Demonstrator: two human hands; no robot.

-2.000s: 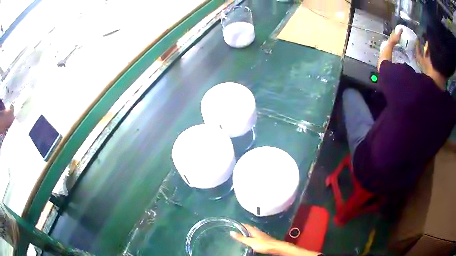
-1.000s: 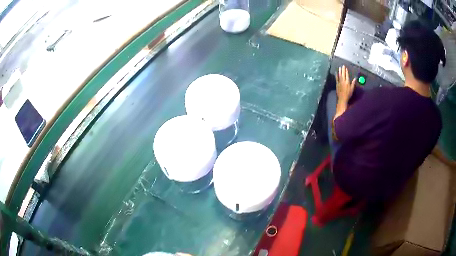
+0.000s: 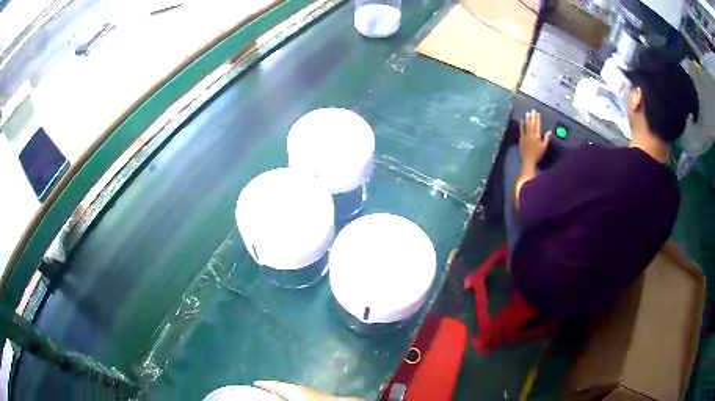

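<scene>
My right hand [image 3: 307, 392] is at the bottom edge, mostly cut off, with its fingers around the right side of a white plastic cup [image 3: 244, 394]. Only the cup's top edge shows. My left hand is not in view. Three fitted units stand close together on the green bench, white parts on top and clear walls showing below: one at the back [image 3: 331, 149], one at the left [image 3: 285, 219] and one at the front right [image 3: 382, 268]. The left and front right ones each show a dark slot near the rim.
A clear container with a white base [image 3: 378, 19] stands on the conveyor belt [image 3: 180, 168]. Flattened cardboard [image 3: 474, 48] lies at the far bench end. A smartphone [image 3: 43, 163] lies on the left shelf. A person [image 3: 600, 227] sits at right by a red stool [image 3: 502, 313] and carton [image 3: 651, 329].
My right hand and the clear ring-shaped container it touched left the lower middle; a white cup now shows beside the hand, lower left. The view has shifted. The other person's hand has lowered from a white part.
</scene>
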